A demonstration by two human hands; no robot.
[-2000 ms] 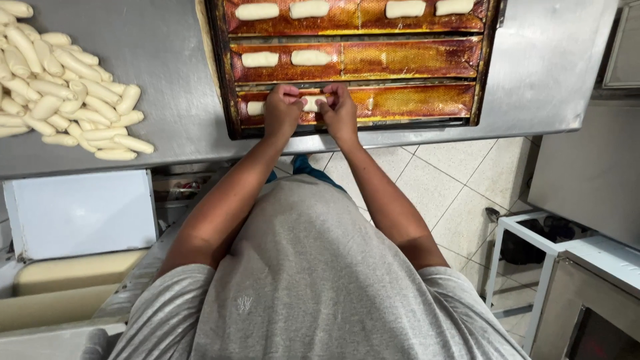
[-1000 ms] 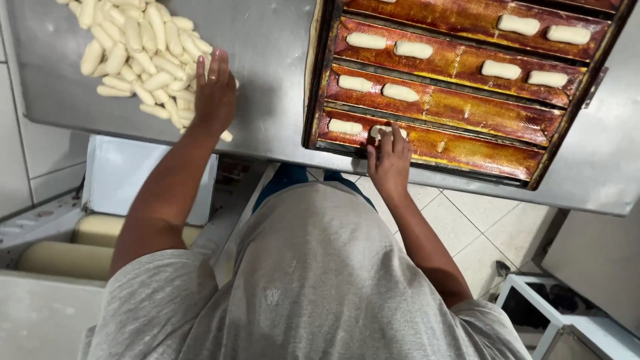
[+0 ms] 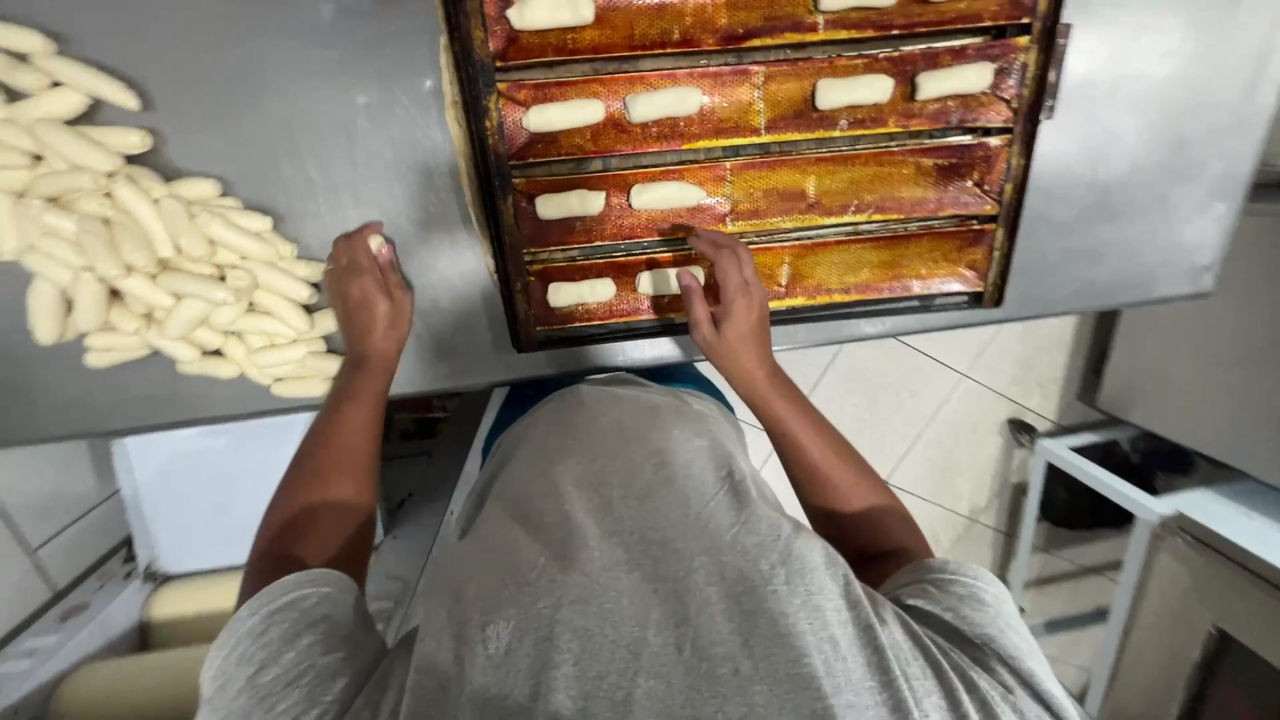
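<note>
My left hand (image 3: 370, 295), just right of a pile of pale dough rolls (image 3: 190, 285), has its fingers closed on a dough piece (image 3: 377, 243) that shows at the fingertips. Over the two nearest channels of a dark-framed perforated baking tray (image 3: 870, 275) is my right hand (image 3: 728, 300), fingers apart and curved. Its thumb is at the right end of a short dough piece (image 3: 660, 281); whether it touches is unclear. Another short piece (image 3: 581, 292) lies to the left in the same channel. The channels farther away hold more pieces, such as one (image 3: 667, 195) in the second.
The tray rests on a steel table (image 3: 1130, 200), its near side close to the table's front edge. Below the table at the left are a white panel (image 3: 220, 490) and pale cylindrical shapes (image 3: 130, 685). A light metal frame (image 3: 1095, 470) stands at the lower right.
My left hand was at the tray, then over the dough pile; now it is between pile and tray with a dough piece. My right hand's fingers have lifted off the short piece they covered. The view has shifted.
</note>
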